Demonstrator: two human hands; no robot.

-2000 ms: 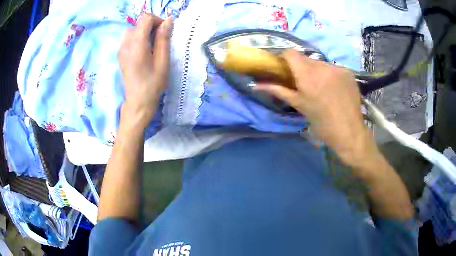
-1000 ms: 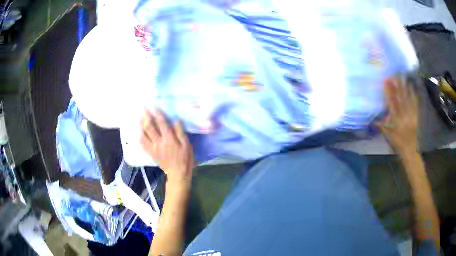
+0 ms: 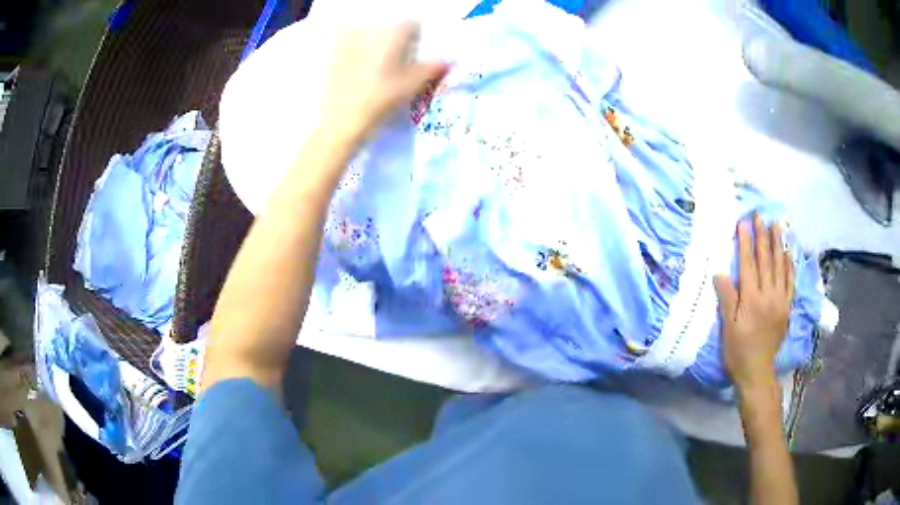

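Note:
A light blue floral dress (image 3: 513, 217) lies across the white pressing board (image 3: 266, 108), its gathered skirt towards the left. A white lace waistband (image 3: 699, 266) crosses it at the right. My left hand (image 3: 380, 74) is at the skirt's upper left edge, fingers apart; whether it pinches cloth cannot be made out against the bright white. My right hand (image 3: 758, 296) lies flat on the dress just right of the waistband, fingers spread a little, holding nothing.
A brown bin (image 3: 138, 59) with blue dresses (image 3: 148, 222) stands at the left. White hangers (image 3: 183, 363) bunch below it. The grey iron pad (image 3: 859, 335) is at the right end of the board, a dark object at its right edge. A grey-white tubular shape (image 3: 814, 84) is at upper right.
The iron left my right hand between the two earlier frames. The dress now lies spread with its skirt and waistband visible. My left hand has moved up to the skirt's far side.

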